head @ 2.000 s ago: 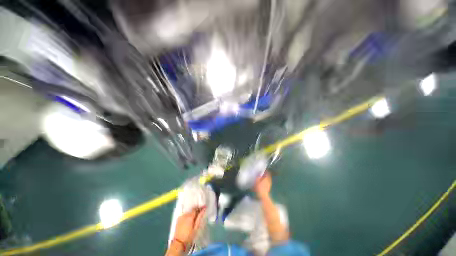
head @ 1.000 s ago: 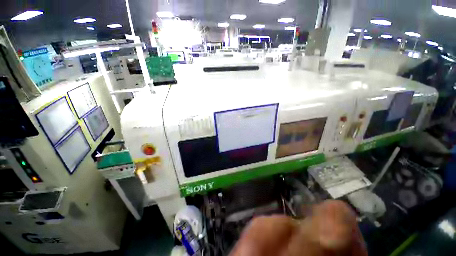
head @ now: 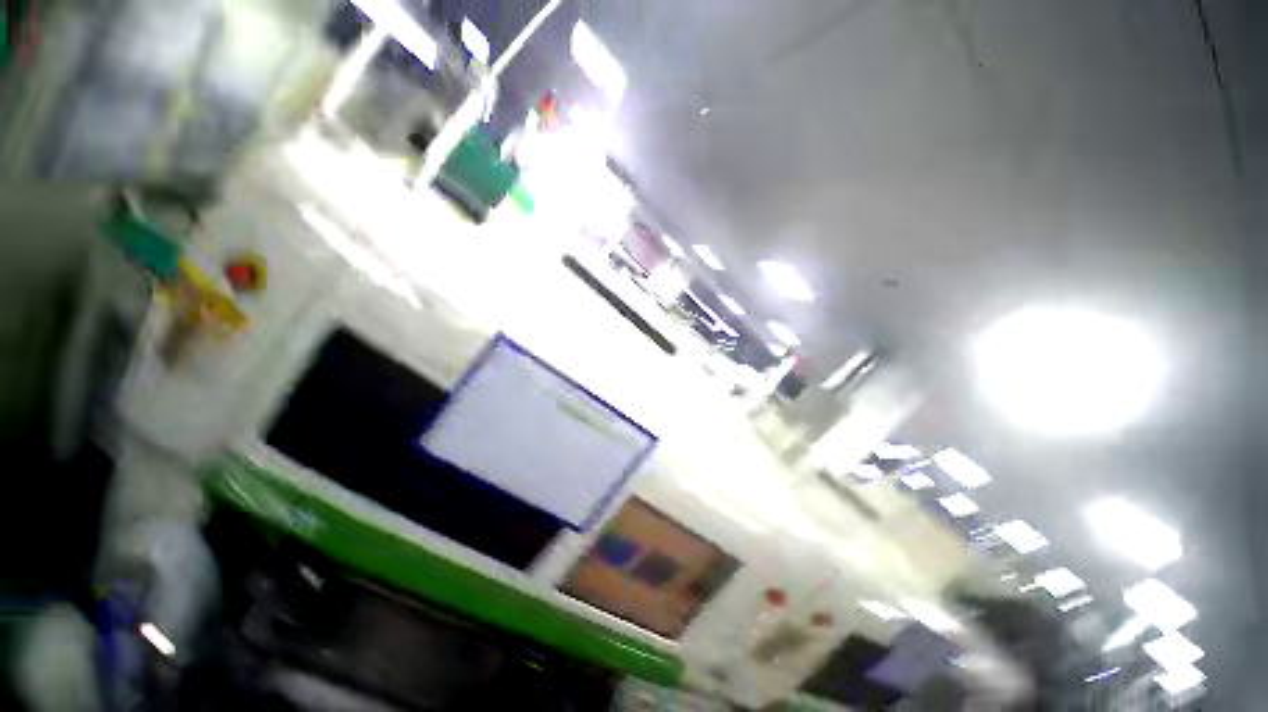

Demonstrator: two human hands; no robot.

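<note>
Neither of my hands is in the picture. The view is tilted and blurred. The white placement machine (head: 723,473) lies nearest in front of me, slanting down from upper left to lower right. Its green strip (head: 431,577) runs along the lower front. A blue-edged white sheet (head: 540,434) is fixed over part of the dark window (head: 355,417). A second, brownish window (head: 648,563) is to its right. The area below the green strip is dark and unclear.
A red button (head: 244,273) and a yellow part (head: 212,295) are at the machine's left end. Blurred white and blue things (head: 160,591) are at the lower left. Bright ceiling lights (head: 1071,369) fill the right side.
The camera has tilted strongly and turned upward, so the machine now slants and more ceiling shows. The blurred hand at the bottom has left the picture.
</note>
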